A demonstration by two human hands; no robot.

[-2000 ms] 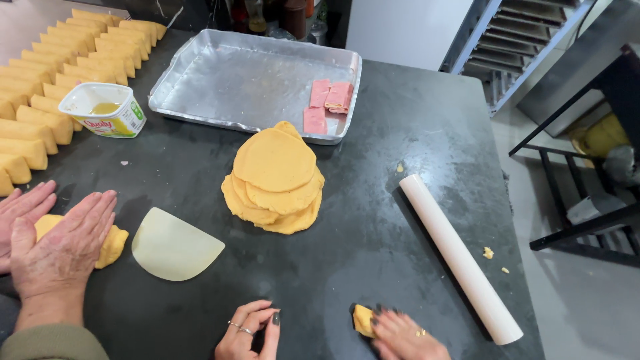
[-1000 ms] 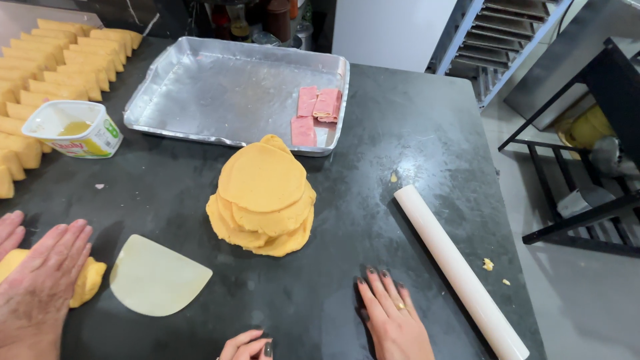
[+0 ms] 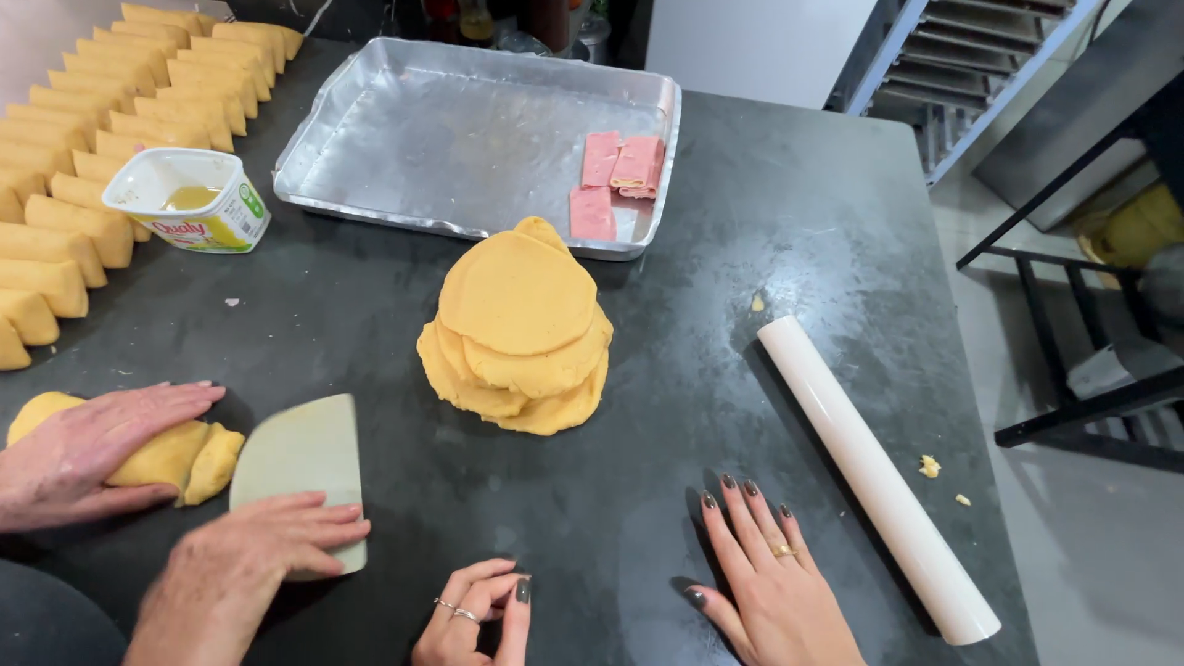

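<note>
My right hand (image 3: 772, 583) lies palm down on the dark worktop, fingers spread, with nothing in it. Left of it, my left hand (image 3: 476, 615) rests at the bottom edge with its fingers curled; whether they enclose anything is hidden. A stack of flattened yellow dough rounds (image 3: 518, 333) sits above my hands. A white rolling pin (image 3: 879, 481) lies diagonally to the right of my right hand. At the left, a co-worker's one hand covers a yellow dough piece (image 3: 176, 458), and the other rests on a pale dough scraper (image 3: 305, 453).
An aluminium tray (image 3: 398, 199) holds folded pink slices (image 3: 601, 185) in its right end. A Qualy tub (image 3: 190, 199) with yellowish contents stands beside rows of cut dough pieces (image 3: 120, 139). Dough crumbs (image 3: 930, 466) lie near the worktop's right edge, with a black metal rack (image 3: 1091, 407) beyond.
The yellow piece under my right hand two seconds ago is no longer there, and that hand now lies flat. One of the co-worker's hands has moved from the dough onto the scraper.
</note>
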